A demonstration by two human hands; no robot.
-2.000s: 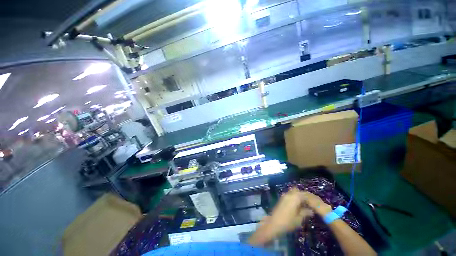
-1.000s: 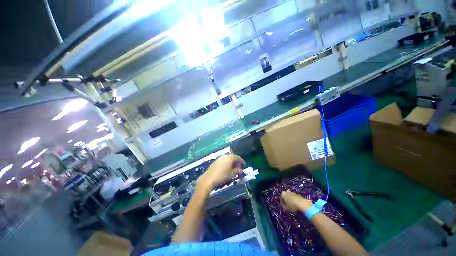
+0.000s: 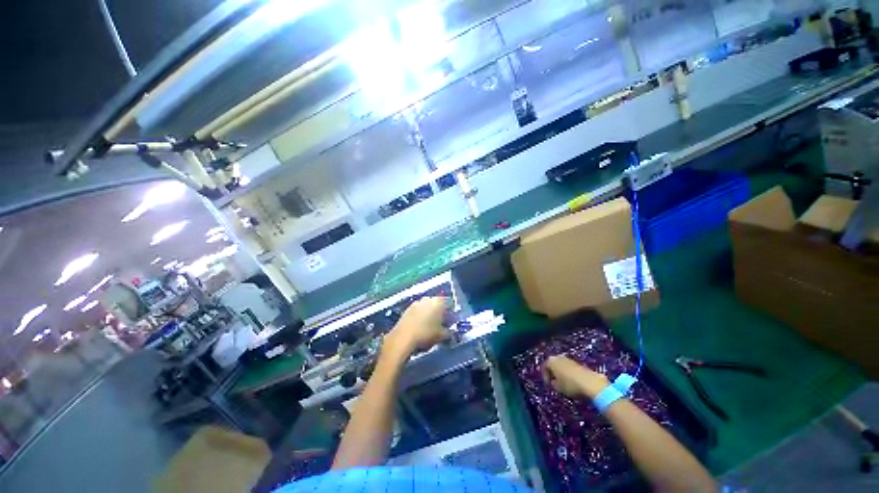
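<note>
My left hand (image 3: 422, 325) is over the silver feed rail (image 3: 479, 324) of the white bench machine (image 3: 448, 441). Its fingers are bent at the rail; whether they hold a part is too small to tell. My right hand (image 3: 571, 376), with a light blue wrist strap (image 3: 614, 392), is in the black component tray (image 3: 696, 435), touching a heap of small purple-maroon parts with shiny leads (image 3: 578, 438). Its fingers are bent down into the heap and the fingertips are hidden. A blue cord rises from the strap.
Pliers (image 3: 718, 371) lie right of the tray on the green mat. A brown carton with a white label (image 3: 586, 258) stands behind the tray, with a blue bin (image 3: 689, 207) beyond. An open carton (image 3: 795, 279) is at right. Another carton (image 3: 217, 462) is low at left.
Since two seconds ago, my hands have parted from together over the tray; my left hand has moved to the rail. During the last second both have stayed nearly in place, while the view shifted slightly.
</note>
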